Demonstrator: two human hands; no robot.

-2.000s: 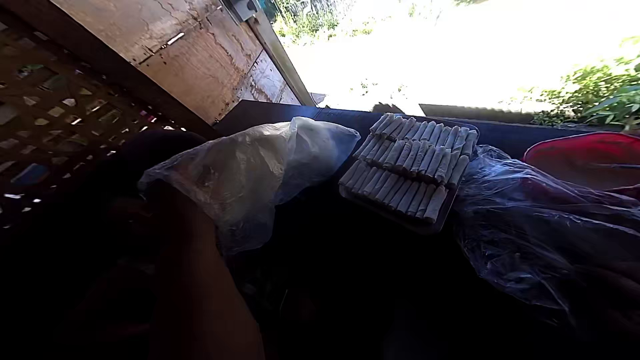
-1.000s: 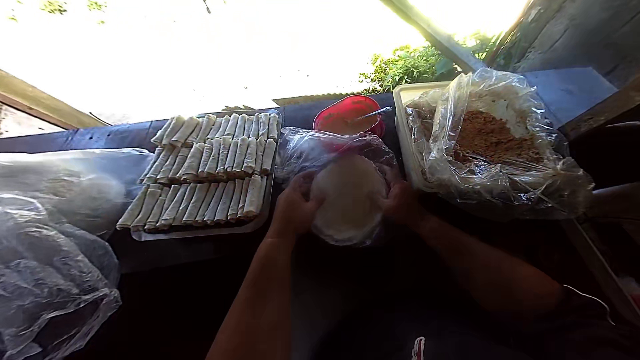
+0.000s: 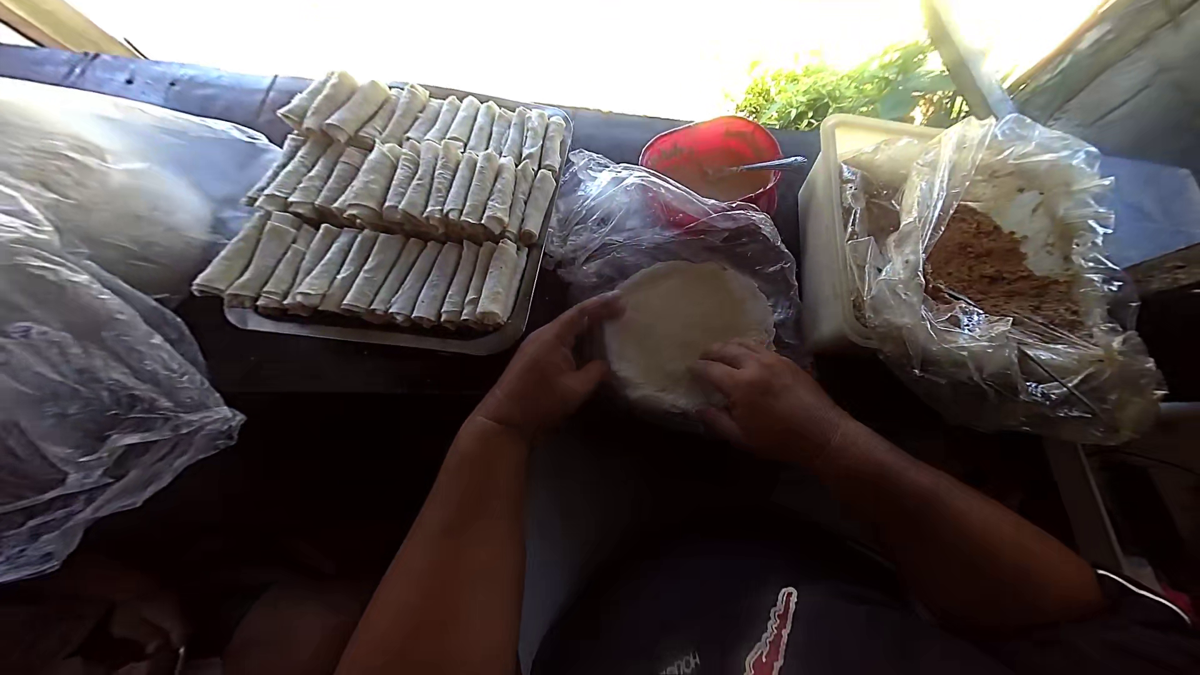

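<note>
Round, pale dough wrappers (image 3: 680, 319) lie on a clear plastic bag (image 3: 647, 230) in front of me. My left hand (image 3: 560, 366) holds their left edge, fingertips on the rim. My right hand (image 3: 755, 389) is on the lower right part, with its fingers bent onto the surface; whether it pinches a wrapper cannot be told. To the left, a tray (image 3: 469, 344) bears several rows of rolled wrappers (image 3: 375, 272). Behind the bag stands a red bowl (image 3: 712, 141) of pale liquid with a utensil (image 3: 764, 164) in it.
At the right stands a cream plastic container (image 3: 825, 253), lined with a clear bag (image 3: 1012, 384) that holds a brown crumbly filling (image 3: 1003, 267). Large clear plastic bags (image 3: 94, 375) lie at the far left. A dark ledge (image 3: 187, 89) runs along the back, with green plants outside.
The view has swung right since the first frame, where one hand was at a plastic bag. Since the second frame, my right hand has moved inward from the right edge onto the wrappers.
</note>
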